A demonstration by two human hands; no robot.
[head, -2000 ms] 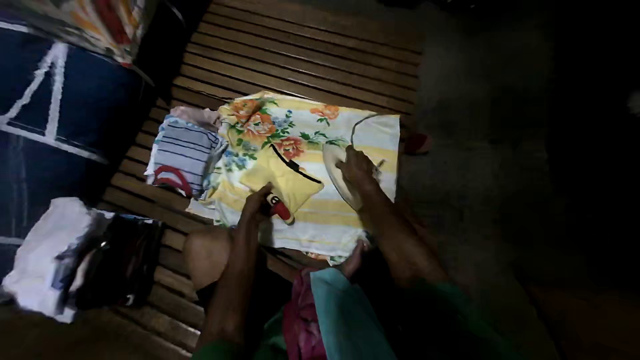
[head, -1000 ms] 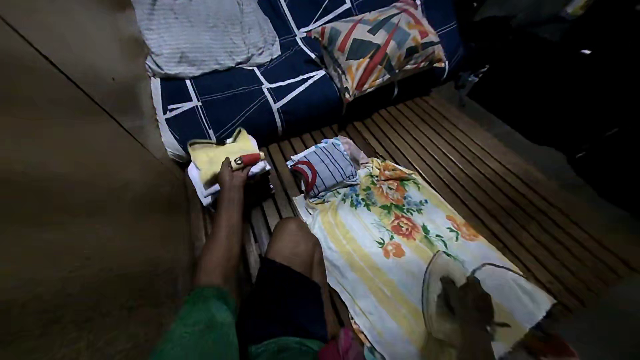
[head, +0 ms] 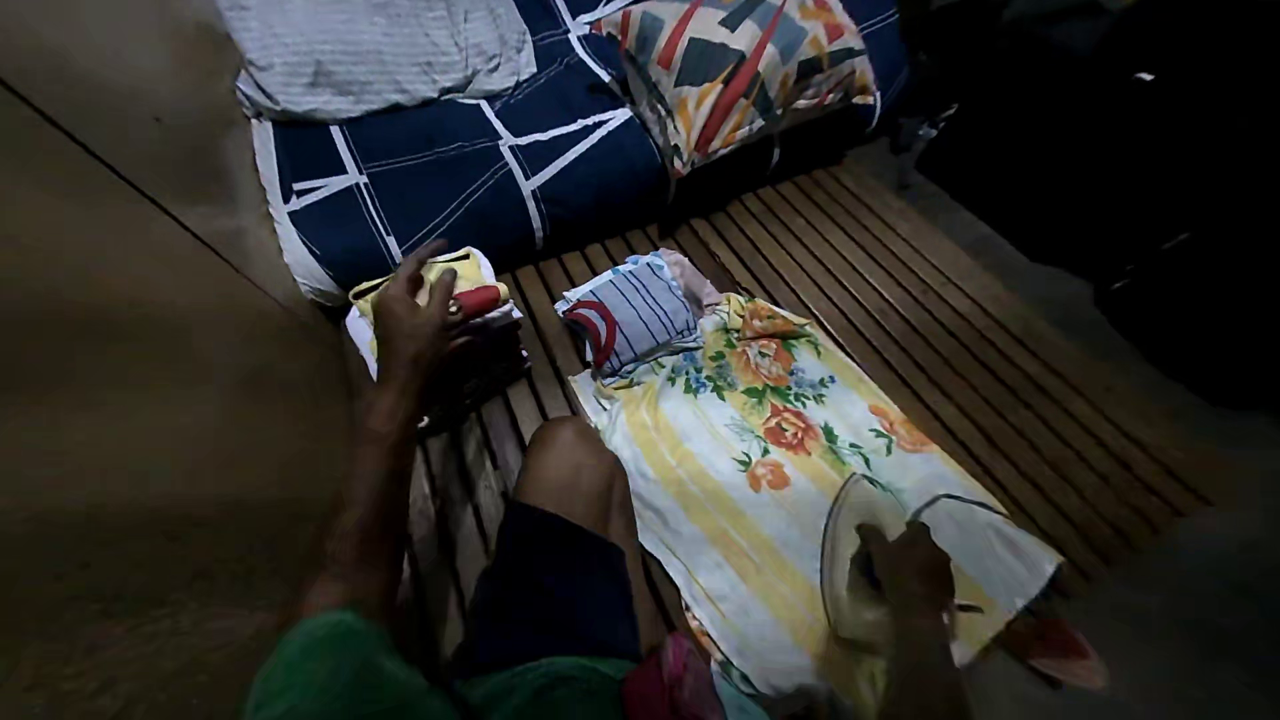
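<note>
My left hand (head: 415, 310) is at the stack of folded clothes, its fingers apart over a folded yellow garment (head: 465, 265) with a red patch; whether the fingertips touch it is unclear. Dark and white folded clothes lie beneath. On the right, my right hand (head: 908, 565) grips the handle of a clothes iron (head: 848, 520), which lies on a floral cloth (head: 700, 500) with yellow stripes. A dark cord runs from the iron across the cloth. Beyond the cloth's far left corner sits a folded striped garment (head: 640, 315) with a red neckline.
The slatted wooden platform (head: 920, 300) extends under the cloth and clothes. Behind it lies a navy mattress (head: 440, 180) with white lines, bearing a patterned pillow (head: 745, 70) and a light striped pillow (head: 380, 50). A wall (head: 150, 350) stands at left.
The folded yellow garment has moved with my left hand from the floral cloth onto the clothes stack, and the hand's fingers have since spread. The view has swung left.
</note>
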